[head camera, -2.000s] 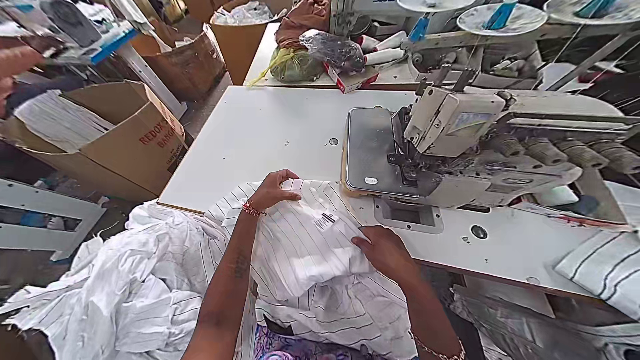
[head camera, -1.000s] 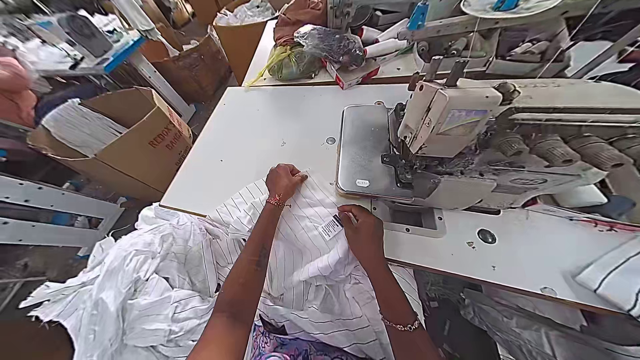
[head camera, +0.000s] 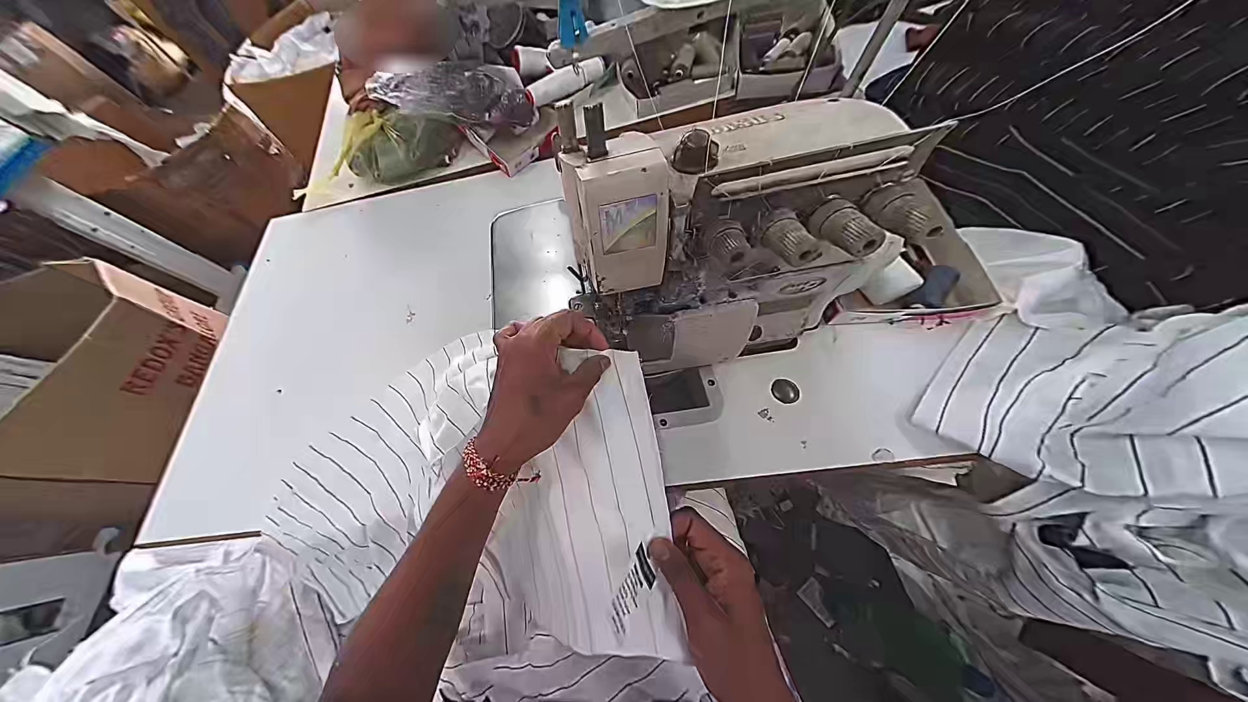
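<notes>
A white fabric piece with dark stripes (head camera: 595, 487) hangs between my hands, its straight edge running down from the overlock sewing machine (head camera: 624, 210). My left hand (head camera: 548, 375) pinches its upper end just in front of the presser foot area, which the fingers partly hide. Lower down, my right hand (head camera: 707, 580) grips the same edge between thumb and fingers, beside a small dark printed mark on the cloth. More striped cloth lies bunched on the white table (head camera: 341, 283) to the left of my left hand.
Striped cloth (head camera: 1102, 400) lies at the table's right end. White fabric (head camera: 205, 624) is heaped at lower left. Cardboard box (head camera: 117, 380) stands left. Behind the table are a green bag (head camera: 400, 144), thread cones (head camera: 565, 82) and a partly visible person. Threads run above the machine.
My left hand has moved up to the front of the sewing machine with the cloth. My right hand is now lower along the edge. The view has turned to the right.
</notes>
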